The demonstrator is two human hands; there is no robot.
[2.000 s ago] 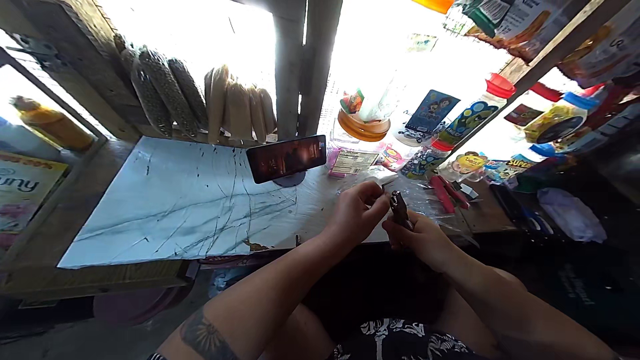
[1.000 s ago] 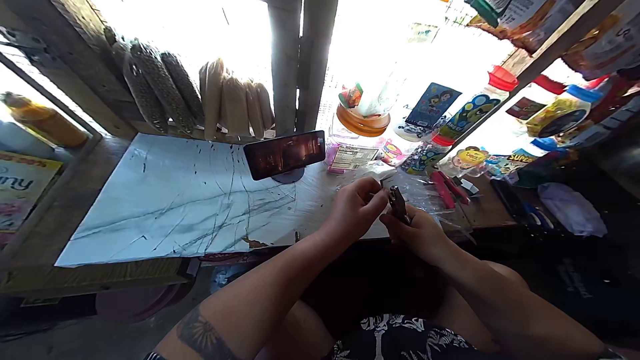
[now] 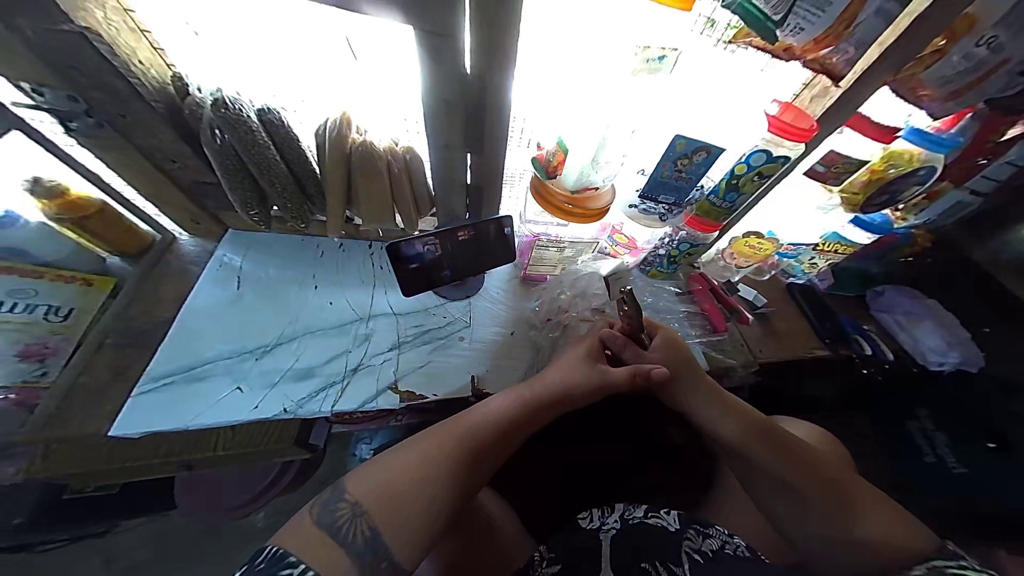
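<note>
My left hand (image 3: 612, 362) and my right hand (image 3: 666, 352) come together at the near edge of the counter. A small dark metal hand tool (image 3: 630, 314), its exact kind unclear, points up out of my right hand. My left fingers wrap over the tool's lower part and touch my right hand. Behind the hands lies crumpled clear plastic (image 3: 572, 302). Near my right hand, pink-red handles (image 3: 708, 302), perhaps of a tool, rest on the counter.
A phone (image 3: 452, 254) leans on a round stand on the marbled white sheet (image 3: 304, 328). An orange-lidded jar (image 3: 570, 208), candy jars (image 3: 748, 180) and a lilac plastic bag (image 3: 924, 328) stand or lie at the back and right. Bagged goods (image 3: 372, 180) hang by the window.
My left hand has moved from beside the tool's tip down against my right hand, its fingers now over the tool's lower part. The phone's screen picture has changed.
</note>
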